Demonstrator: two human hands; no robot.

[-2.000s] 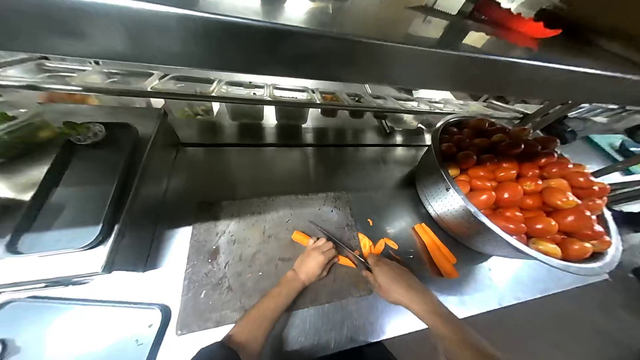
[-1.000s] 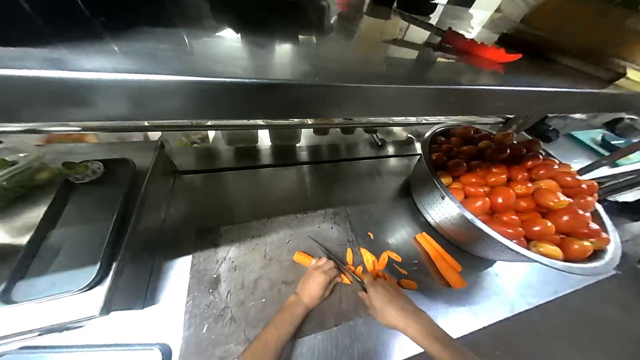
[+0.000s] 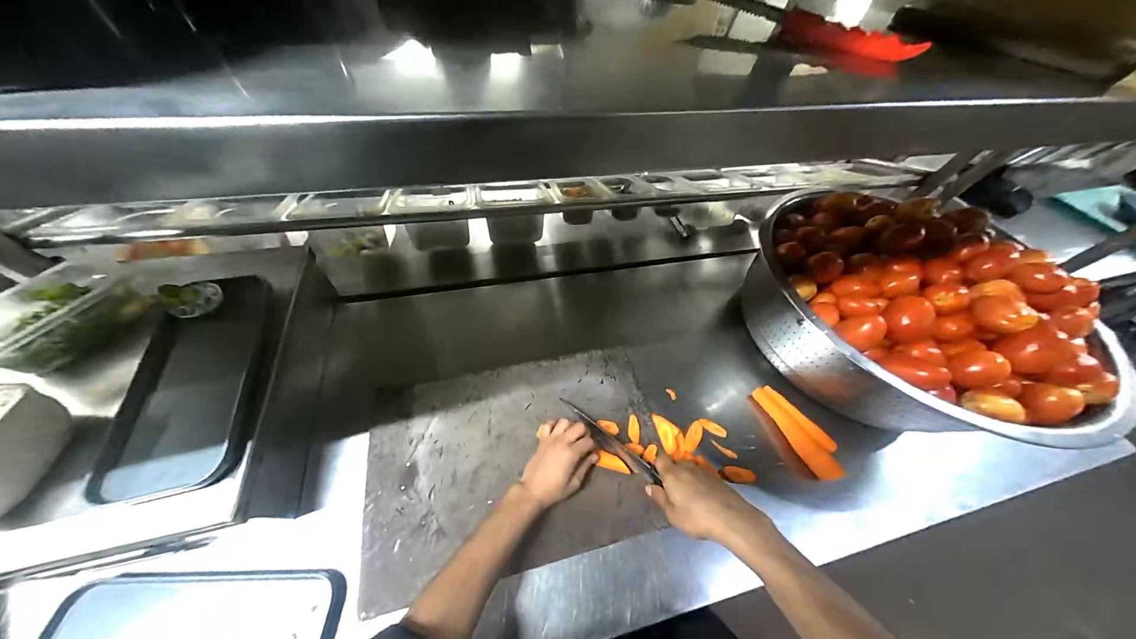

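Observation:
A worn grey cutting board [image 3: 479, 435] lies on the steel counter. My right hand [image 3: 697, 497] grips the handle of a kitchen knife [image 3: 612, 441], its blade pointing up and left across the board. Close to the blade, my left hand [image 3: 559, 457] has its fingers curled at a carrot piece [image 3: 612, 462]; the fingers partly hide what they touch. Slant-cut carrot slices [image 3: 667, 433] are scattered to the right of the blade, some beyond the board's edge. Peeled carrot lengths [image 3: 799, 433] rest on the counter farther right.
A large perforated metal colander [image 3: 803, 355] heaped with tomatoes [image 3: 976, 328] stands at the right. Overhead runs a steel shelf [image 3: 532, 146], with small containers [image 3: 515, 200] behind. Dark trays [image 3: 177, 382] and a clear tub of greens [image 3: 62, 311] are at the left.
More carrot slices lie beside the knife than two seconds ago, and the carrot piece by my left hand is shorter. My right hand still holds the knife.

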